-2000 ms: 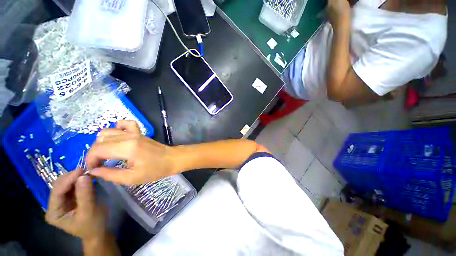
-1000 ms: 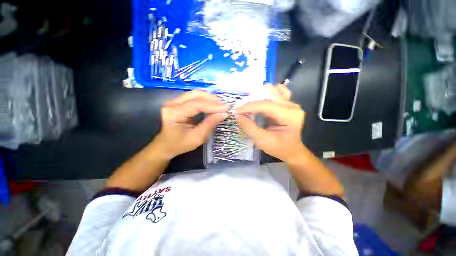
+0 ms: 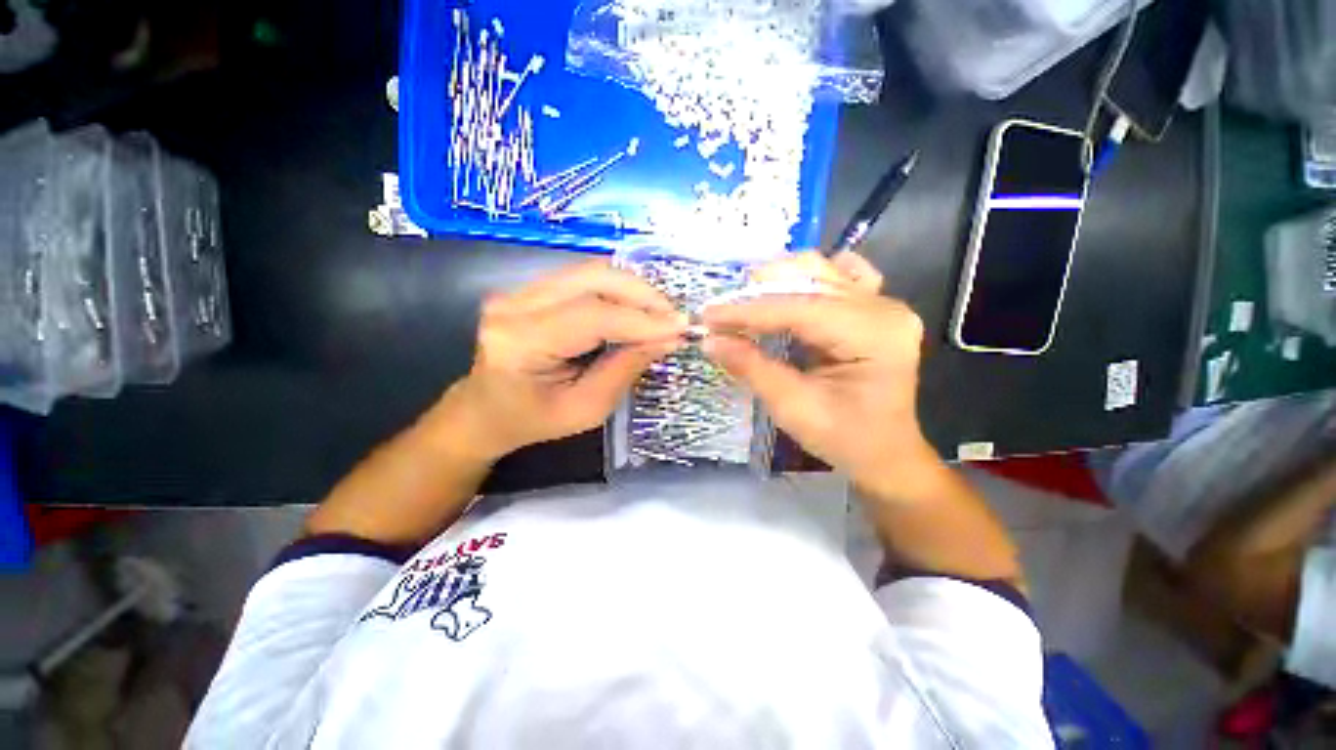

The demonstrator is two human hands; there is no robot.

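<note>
My left hand (image 3: 564, 352) and my right hand (image 3: 828, 352) meet fingertip to fingertip above the clear plastic box (image 3: 623, 440). Both pinch a tiny part between thumb and forefinger; the fingers cover most of it, and only a small pale bit shows. The box is packed with thin silvery assembled rods (image 3: 686, 418). Behind it lies the blue tray (image 3: 586, 161), with loose metal rods (image 3: 481, 125) at its left and a heap of white sleeves (image 3: 755, 139) at its right. A clear plastic bag (image 3: 850, 59) lies over the tray's back right.
A black pen (image 3: 879, 202) lies right of the tray, then a smartphone (image 3: 1021, 238). Stacked clear boxes (image 3: 110, 264) stand at the left. A large clear box (image 3: 1011, 37) and a cable (image 3: 1116, 88) are at the back right. Another person's arm (image 3: 1245, 572) shows at the right.
Since two seconds ago the view has swung from the right bench to straight down over the box. In the last second the hands have stayed together over the box, with only a small shift.
</note>
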